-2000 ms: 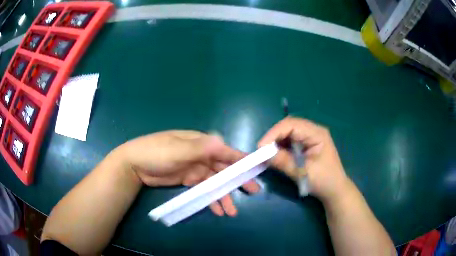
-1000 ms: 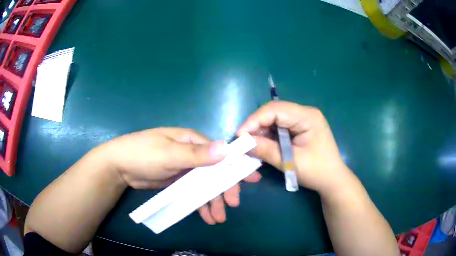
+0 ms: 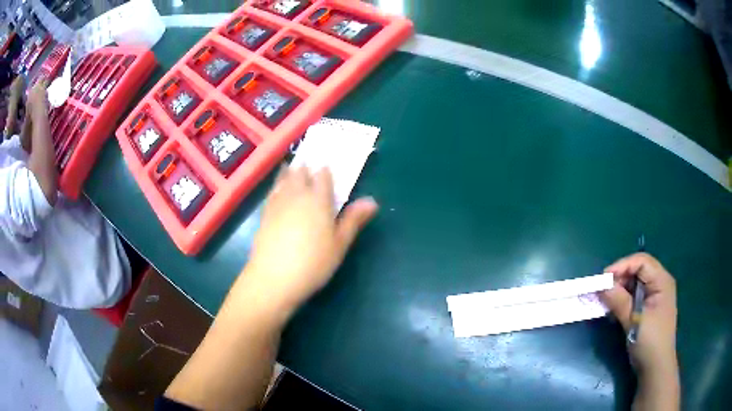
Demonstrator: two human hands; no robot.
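Observation:
My right hand [image 3: 648,301] is at the right, closed on a folded white strip [image 3: 530,307] that points left over the green bench. The same hand also holds the tweezers [image 3: 637,309], upright with the tip away from me. My left hand [image 3: 301,233] is over the near end of a white label sheet [image 3: 341,152] beside the coral-red tray; its thumb is spread and its fingertips overlap the sheet. I cannot tell whether it touches or grips the sheet. The tray [image 3: 245,177] holds part-built phones [image 3: 270,102] in two rows of pockets.
A second red tray [image 3: 144,72] stands further left, with a crumpled white sheet [image 3: 140,24] behind it. A person in pale clothing [image 3: 56,257] sits at the left. A brown carton [image 3: 148,345] is below the bench edge. A pale stripe [image 3: 562,84] crosses the green bench.
The view has swung left. My left hand has let go of the white strip and moved left to the label sheet. My right hand still holds the strip and tweezers.

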